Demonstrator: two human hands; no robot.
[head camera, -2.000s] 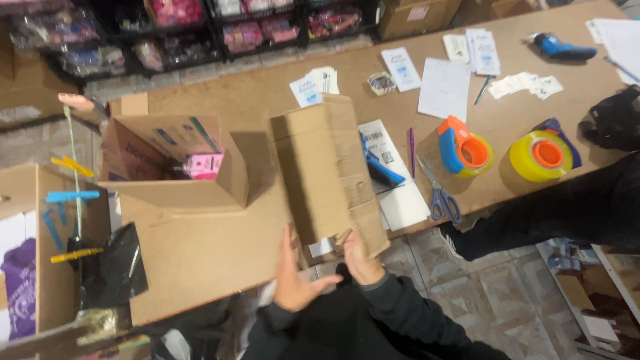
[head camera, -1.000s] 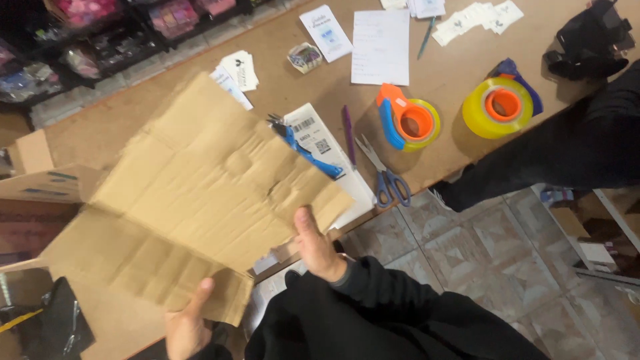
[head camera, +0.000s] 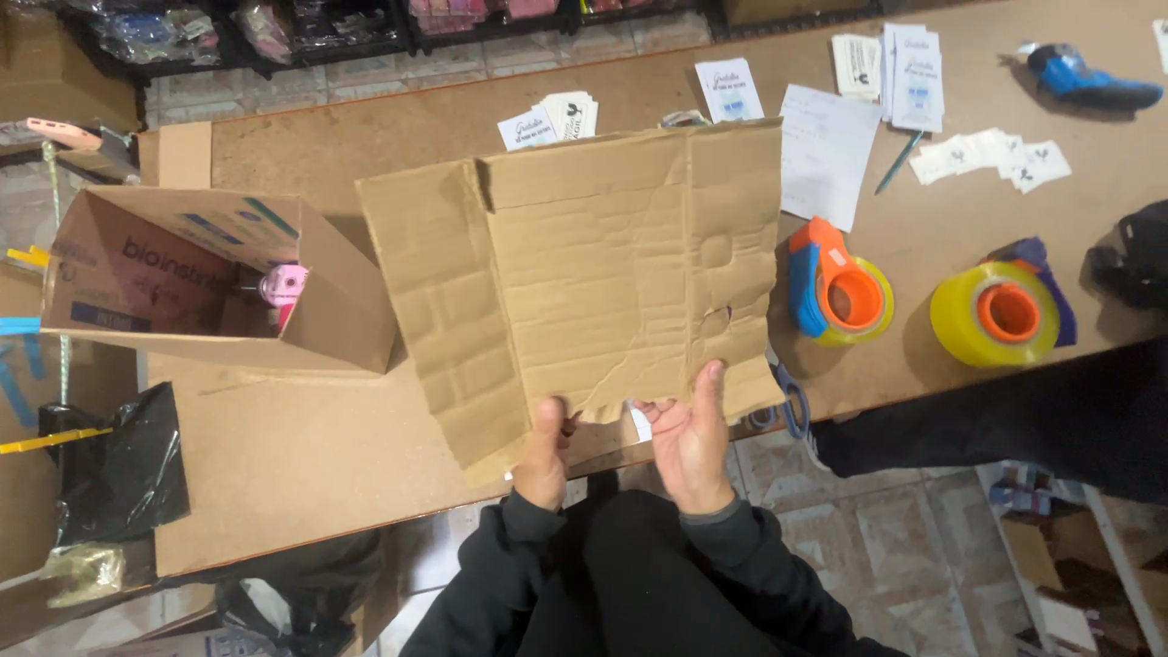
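A creased, torn-edged sheet of corrugated cardboard (head camera: 593, 283) is held up over the workbench, its left panel bent along a fold. My left hand (head camera: 545, 453) grips its lower edge near that fold, thumb on top. Further right, my right hand (head camera: 691, 443) has its thumb on the lower edge and its fingers partly behind the sheet. An open cardboard box (head camera: 347, 283) stands left of the sheet, with a pink object (head camera: 283, 285) inside. The sheet hides part of the bench, and only the handles of the scissors (head camera: 794, 401) show beside its lower right corner.
Two tape dispensers, one orange and blue (head camera: 818, 274), one with a yellow roll (head camera: 949, 319), stand at the right. Behind lie a paper sheet (head camera: 830, 151), printed cards (head camera: 915, 78) and a blue tool (head camera: 1086, 80). A person's dark-clothed leg (head camera: 985, 420) is at the right edge.
The cardboard was a narrow folded piece, then opened out and tilted; now it faces me, more upright. My left hand, apart from it at first, now grips it. The view has shifted.
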